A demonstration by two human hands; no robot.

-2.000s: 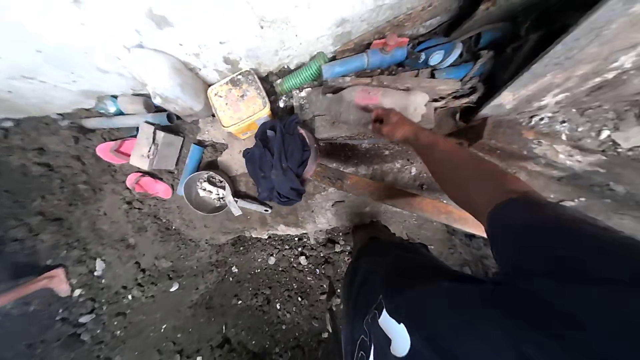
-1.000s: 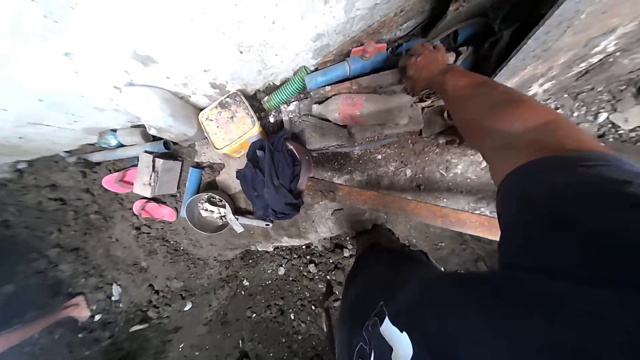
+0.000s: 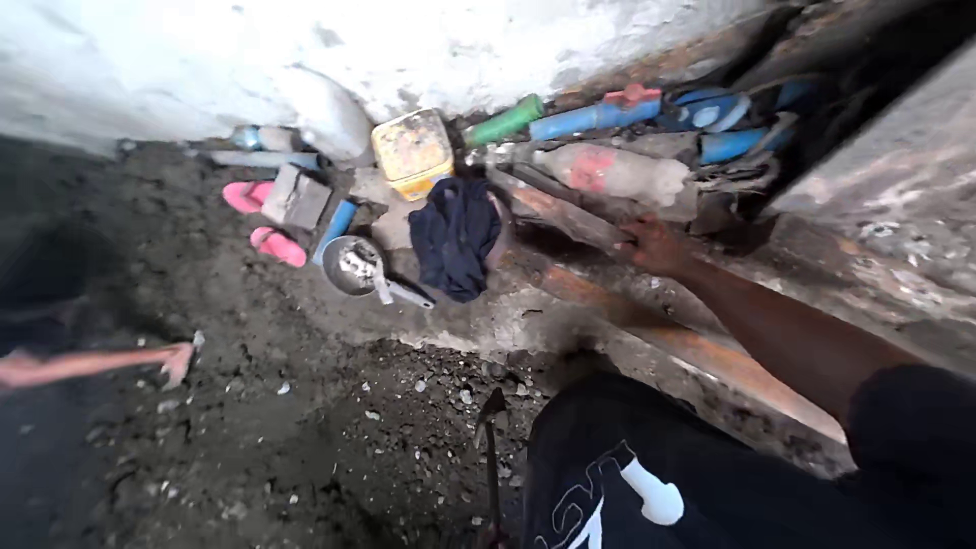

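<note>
My right hand (image 3: 652, 244) is closed around the near end of a rough wooden strip (image 3: 564, 213), which slants up and left past a dusty plastic bottle (image 3: 610, 171). At the bottom edge, a small part of my left hand (image 3: 497, 540) shows at the dark handle of a hand tool with a metal head (image 3: 492, 408); most of that hand is out of view. A dark cloth (image 3: 456, 240) lies left of the strip, near a yellow tub (image 3: 414, 152). Farther left is a metal pan (image 3: 354, 265) with whitish pieces in it.
Blue pipe (image 3: 595, 118) with a red valve handle and a green hose (image 3: 505, 122) lie along the white wall. A long rusty bar (image 3: 709, 351) runs beside my leg. Pink sandals (image 3: 279, 246) and a block (image 3: 296, 198) sit at left. Another person's hand (image 3: 177, 362) reaches in.
My right hand has come away from the blue pipes toward me and now has hold of the wooden strip. The other person's hand remains at the left.
</note>
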